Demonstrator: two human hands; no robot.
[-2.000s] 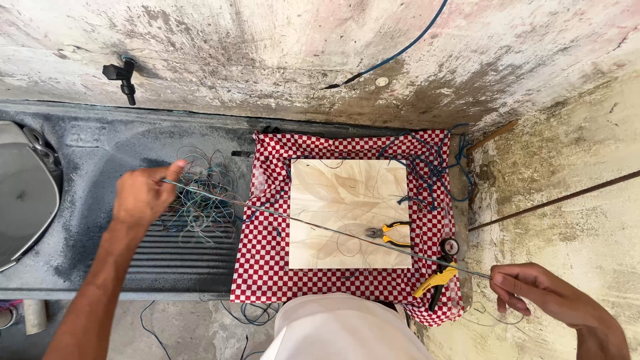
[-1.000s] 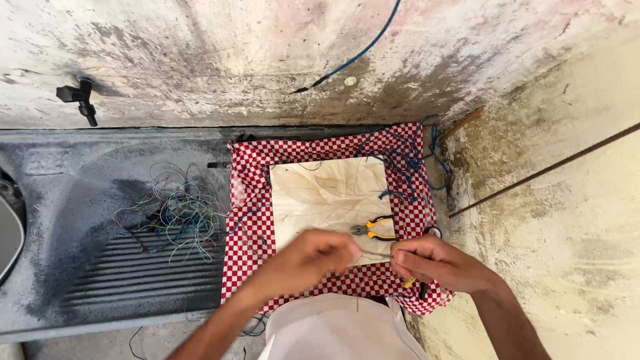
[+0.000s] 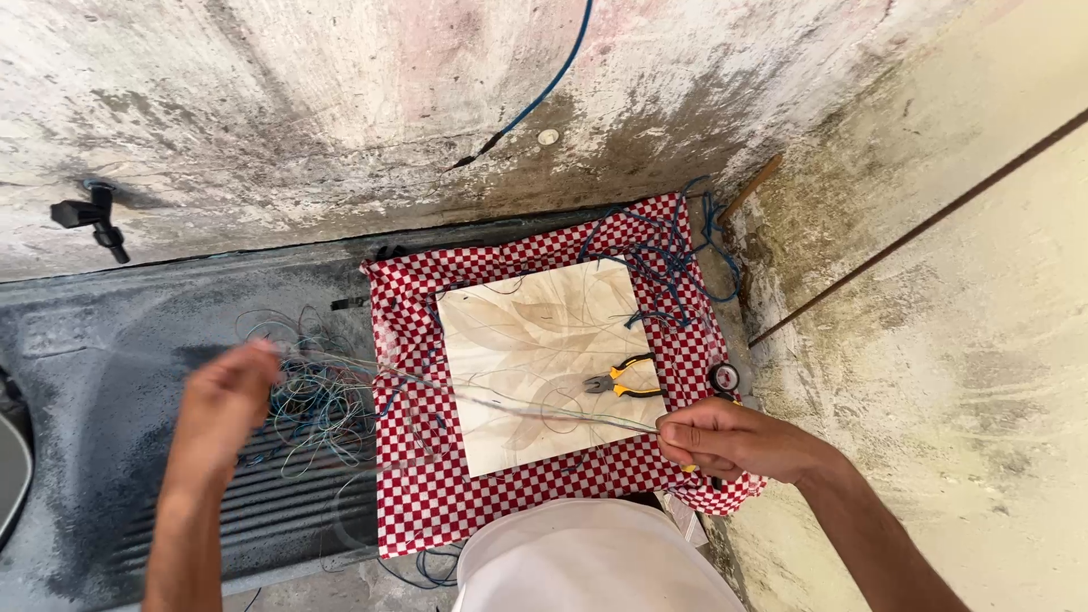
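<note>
My right hand (image 3: 710, 438) is closed on a bundle of thin wires (image 3: 544, 412), which stretches left across a patterned ceramic tile (image 3: 527, 323). Over the sink, my left hand (image 3: 242, 374) is blurred at the bundle's other side; its grip is unclear. Just below and right of it lies a tangle of thin coloured wires (image 3: 327, 404). Combination pliers (image 3: 625, 380) with yellow and black handles rest on the tile, jaws toward the left. Under the tile is a red and white checked cloth (image 3: 408, 501). Blue wire pieces (image 3: 671, 263) lie at its upper right corner.
A grey sink with a ribbed washboard (image 3: 280, 518) extends left. A black tap (image 3: 98, 217) projects from the stained wall. A roll of black tape (image 3: 723, 377) sits by the cloth's right edge. A blue cable (image 3: 552, 85) hangs along the wall, and a wall stands close on the right.
My left hand has moved from beside my right hand, over the tile, out to the left above the sink. The wires now span the tile between them. The view has shifted and tilted.
</note>
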